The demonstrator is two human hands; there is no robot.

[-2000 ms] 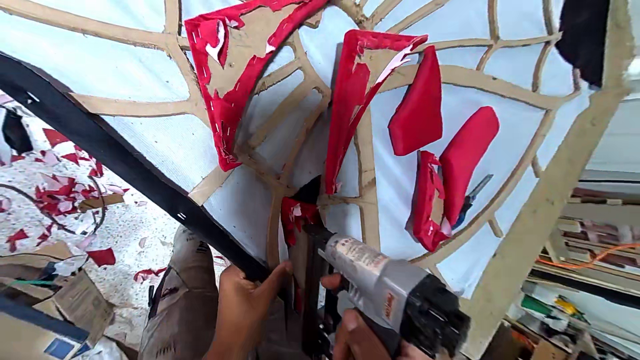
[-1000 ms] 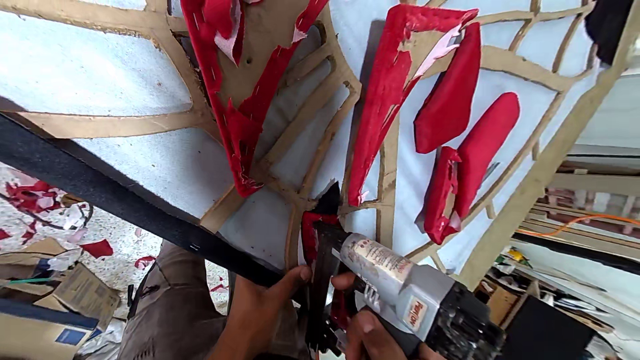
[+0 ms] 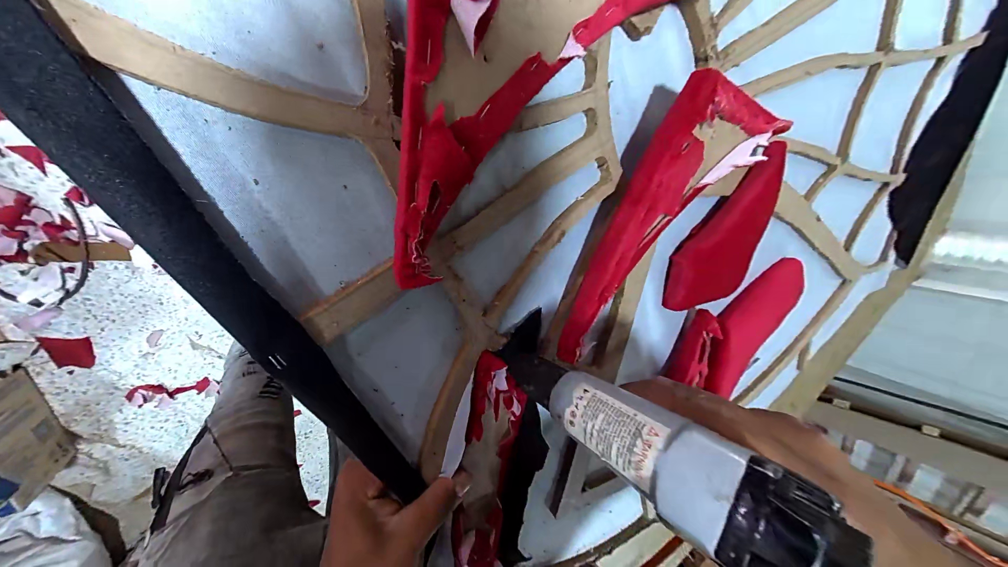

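Observation:
My left hand point(image 3: 390, 508) grips the black-covered edge bar point(image 3: 228, 303) of a wooden lattice frame point(image 3: 236, 87) backed with pale fabric, its thumb beside a narrow red-upholstered piece point(image 3: 492, 441). My right hand point(image 3: 772, 449) is around a grey and black power stapler point(image 3: 630, 441), its grip mostly hidden. The stapler's nose is at the upper end of that narrow piece, by a black fabric scrap point(image 3: 524, 335). Two larger red-covered panels point(image 3: 413, 157), point(image 3: 630, 244), with bare board in the middle, lie above. Smaller red padded pieces point(image 3: 732, 236), point(image 3: 760, 315) lie to the right.
Red and white fabric scraps point(image 3: 67, 352) litter the speckled floor point(image 3: 197, 315) at left, near a cardboard box point(image 3: 31, 441). My trousered leg point(image 3: 244, 465) is under the frame's edge. Shelving point(image 3: 906, 465) and an orange cord point(image 3: 929, 512) are at lower right.
The stapler and my right hand have moved up to the top of the narrow red piece, uncovering more of it. My left hand stays at the black edge. The view has come closer.

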